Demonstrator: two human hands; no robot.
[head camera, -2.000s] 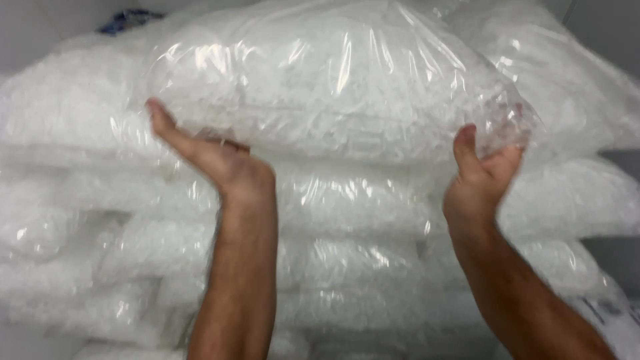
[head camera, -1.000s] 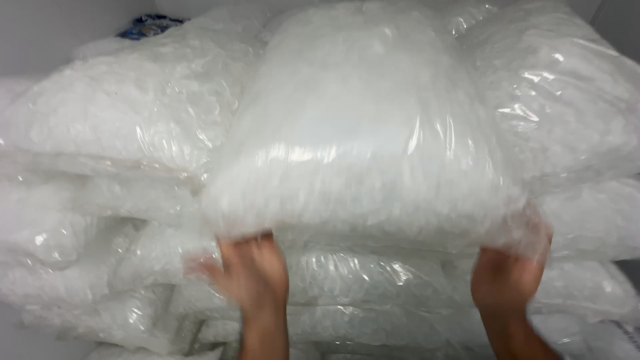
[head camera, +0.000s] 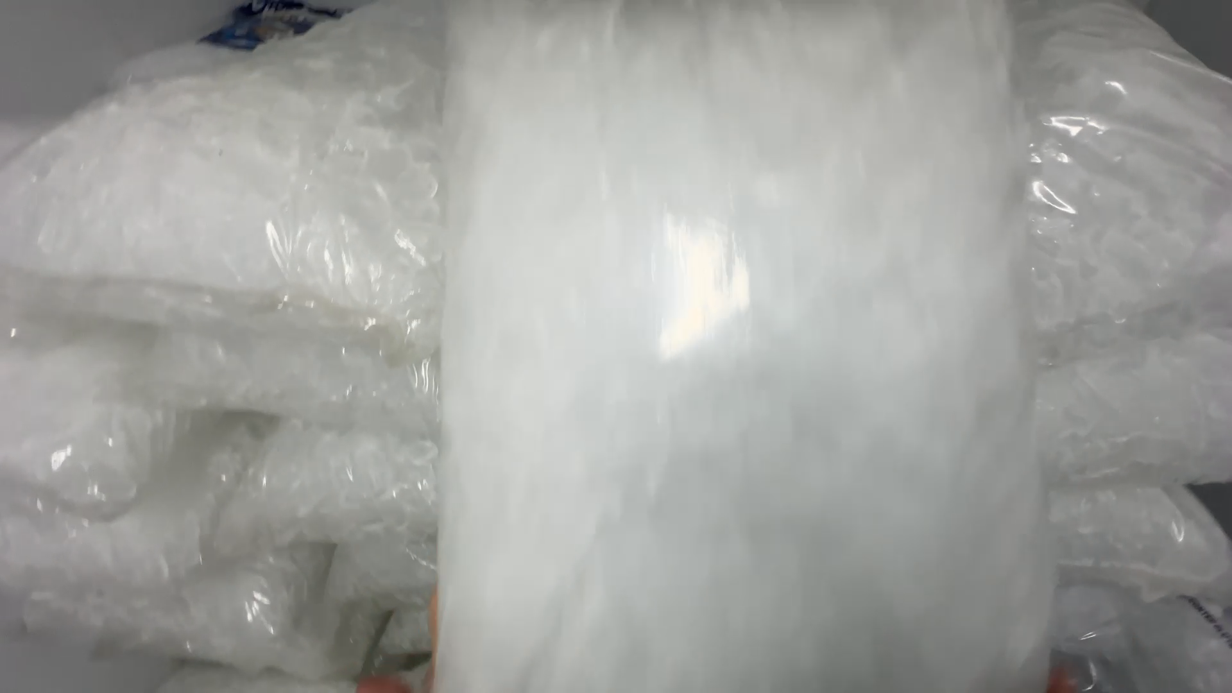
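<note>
A large clear plastic bag of white, ice-like pieces (head camera: 741, 414), blurred by motion, fills the middle of the view from top to bottom. Near its lower left corner, a little of my left hand (head camera: 387, 683) shows at the bottom edge. Only a sliver of my right hand (head camera: 1061, 680) appears by the bag's lower right corner. Both hands are at the sides of the bag's lower end, and most of each is hidden behind it or out of frame.
Similar filled bags are piled in layers on the left (head camera: 221, 192) and on the right (head camera: 1126, 212). A blue printed package (head camera: 269, 21) lies at the top left. Grey walls show at the upper corners. A bag bearing writing (head camera: 1145, 626) is at the lower right.
The bag between my hands has come off the top of the pile toward me and now covers the middle of the view. My hands have moved down, almost out of frame.
</note>
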